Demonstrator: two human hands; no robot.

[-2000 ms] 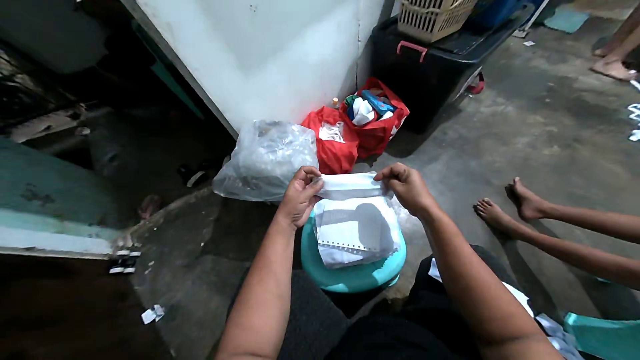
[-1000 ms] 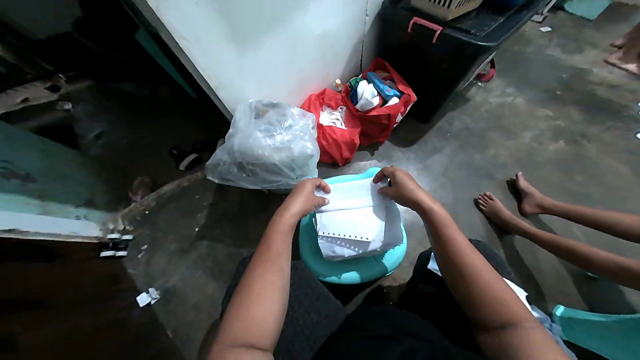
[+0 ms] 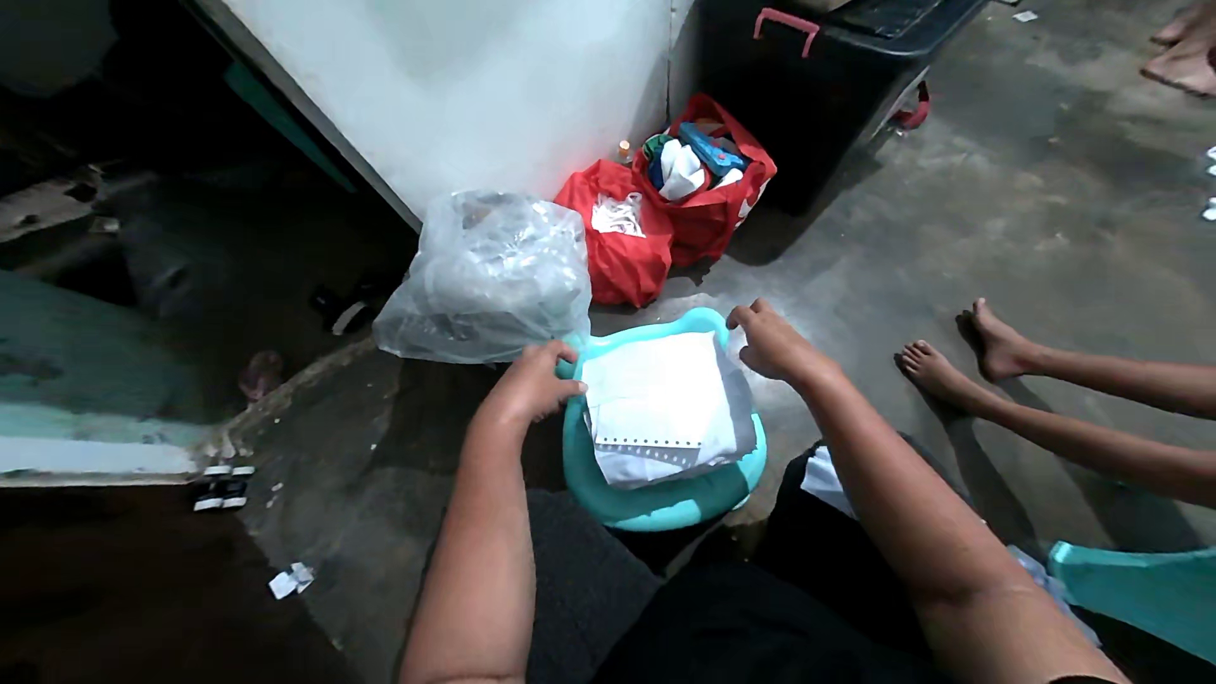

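Observation:
White cloth pieces, the lower edge showing a row of small holes, lie flat in a stack on a turquoise plastic stool. At the stack's left edge is my left hand, thumb and fingers apart, with nothing seen in its grasp. My right hand is just beyond the upper right corner of the stack, over the stool's rim, its fingers bent and apart and nothing seen in them. Some clear plastic shows beside the stool near my right hand.
A clear plastic bag and red bags stand against a white panel. Behind is a black storage box. Another person's bare feet rest on the floor at right, near a turquoise plastic piece.
Both hands were pinching the upper edge of a white piece; they have let go and moved apart. That piece, folded up before, now lies flat on the stack.

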